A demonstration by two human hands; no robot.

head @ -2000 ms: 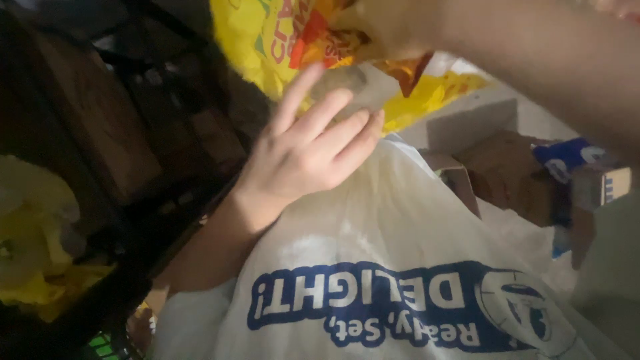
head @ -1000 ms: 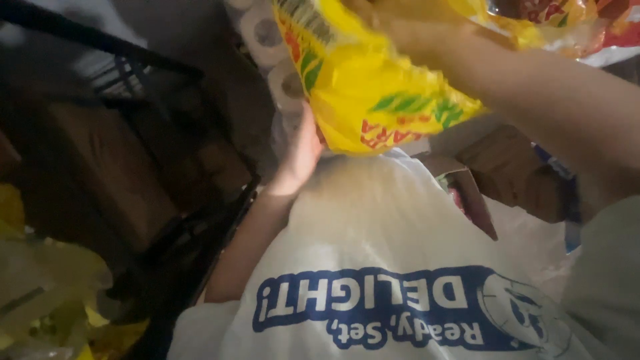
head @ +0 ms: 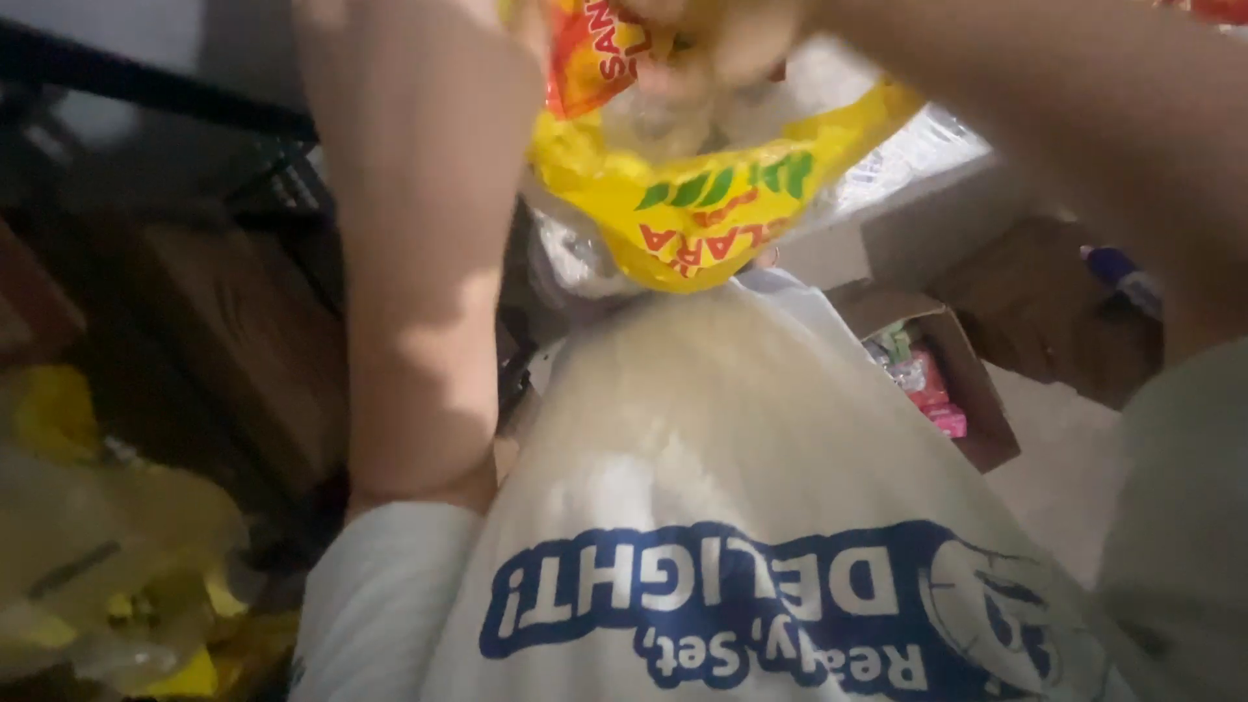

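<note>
A yellow plastic bag with red and green print (head: 697, 210) is spread near the top of the view. Blurred at the top edge, my right hand (head: 736, 39) is at the bag's opening, beside an orange-red packet (head: 590, 58); its grip is unclear. My left forearm rises on the left, and my left hand (head: 531, 24) is mostly cut off by the top edge near the same packet, its fingers not made out. Below the bag is the white printed shirt that I wear (head: 643, 468).
An open cardboard box (head: 985, 414) with small colourful packs is at the right. Clear-wrapped goods (head: 907, 161) lie behind the bag. Yellow and clear plastic bags (head: 127, 565) are heaped at the lower left. Brown cardboard (head: 1043, 302) and a dark rack bar (head: 146, 78) flank the space.
My left hand has moved up from the yellow bag's lower edge to the top of the view. The toilet rolls seen a second ago beside the bag no longer show plainly.
</note>
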